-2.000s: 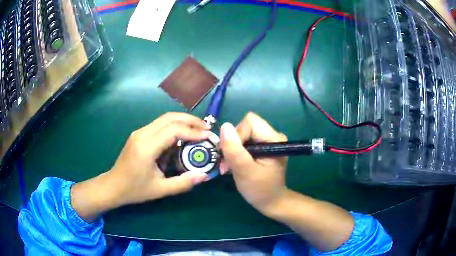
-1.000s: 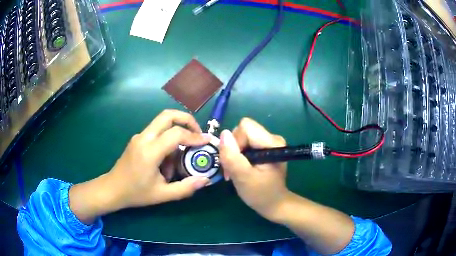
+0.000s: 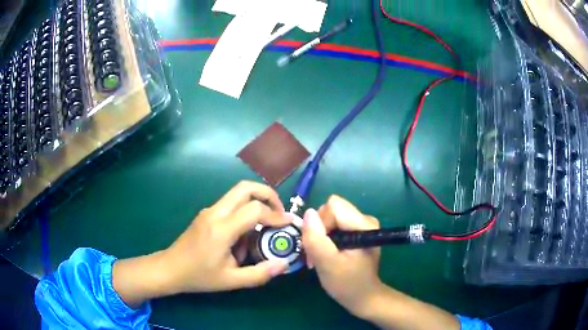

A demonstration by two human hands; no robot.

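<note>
A round component (image 3: 282, 244) with a bright green centre and black and pale rings sits on the round silver test fixture (image 3: 295, 265) at the near centre. My left hand (image 3: 222, 248) grips the fixture from the left, fingers above and thumb below the component. My right hand (image 3: 342, 254) holds the black test probe (image 3: 380, 238) like a pen, its silver collar to the right. The probe's tip is hidden by my fingers at the component's right edge. The blue fixture cable (image 3: 351, 116) joins the fixture through a metal connector. A red-black lead (image 3: 407, 158) leaves the probe's rear.
A brown square (image 3: 274, 155) lies beyond the fixture. White paper strips (image 3: 235, 61) and a pen (image 3: 314, 43) lie farther off. A loaded parts tray (image 3: 129, 116) is at the left. Stacked clear trays (image 3: 509, 193) stand at the right. Red and blue tape (image 3: 412, 66) crosses the bench.
The view has shifted, so the bench things and both hands appear lower and farther right, and more of the paper and pen shows. The hands' hold on fixture and probe looks unchanged.
</note>
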